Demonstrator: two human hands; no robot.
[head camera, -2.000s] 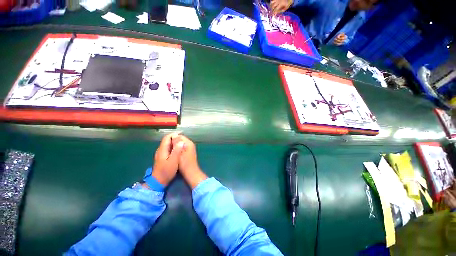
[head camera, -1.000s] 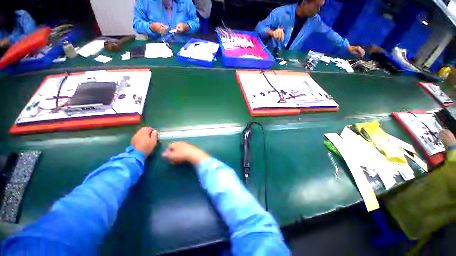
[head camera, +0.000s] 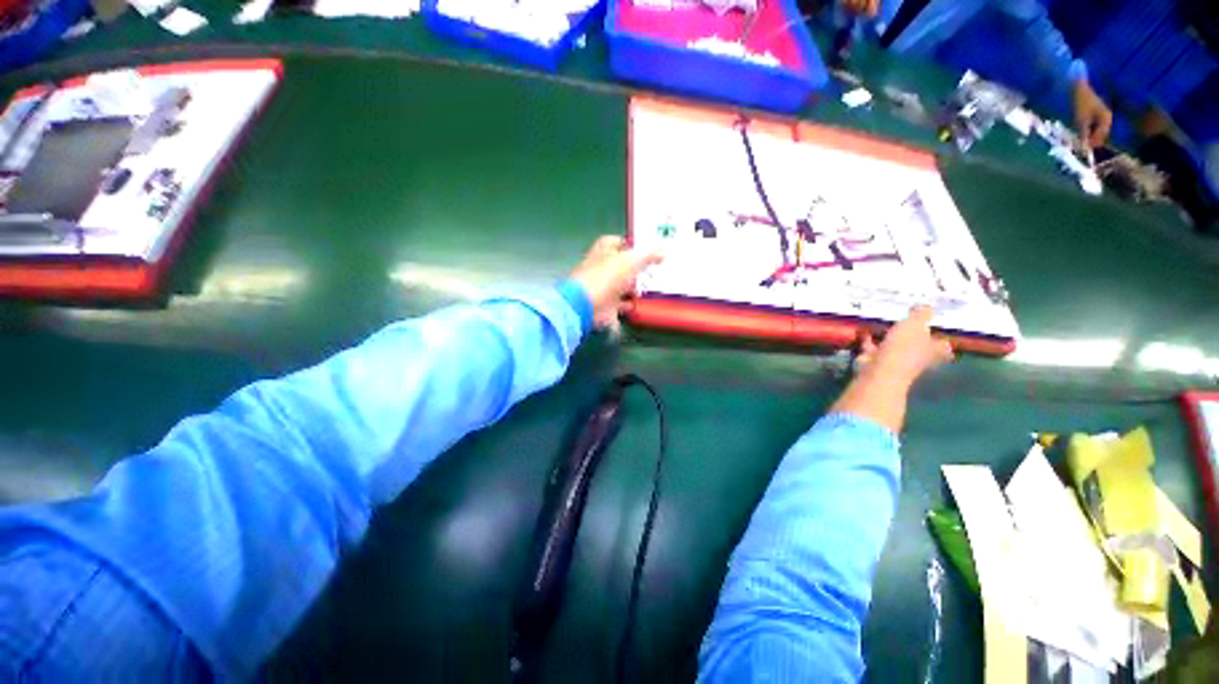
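A white panel unit (head camera: 722, 274) lies on its pallet with an orange-red edge (head camera: 749, 323) on the green bench. A long black cable, red wires and small parts lie on its back. My left hand (head camera: 612, 278) grips the pallet's near left corner, fingers on the panel's rim. My right hand (head camera: 909, 350) grips the near edge towards the right, fingers on top and thumb low at the side. The electric screwdriver (head camera: 568, 515) lies on the bench nearer to me, its cord beside it.
Another panel with a dark cover plate (head camera: 67, 167) sits at far left. Blue bins (head camera: 715, 67) stand at the back. Yellow and white strips (head camera: 1056, 535) lie at right. A person's hand (head camera: 1092, 118) is at the back right. Another pallet's corner shows at the right edge.
My hands have moved apart and to the right, from bare bench onto the panel's pallet. The view has turned, so the left panel is now partly cut off.
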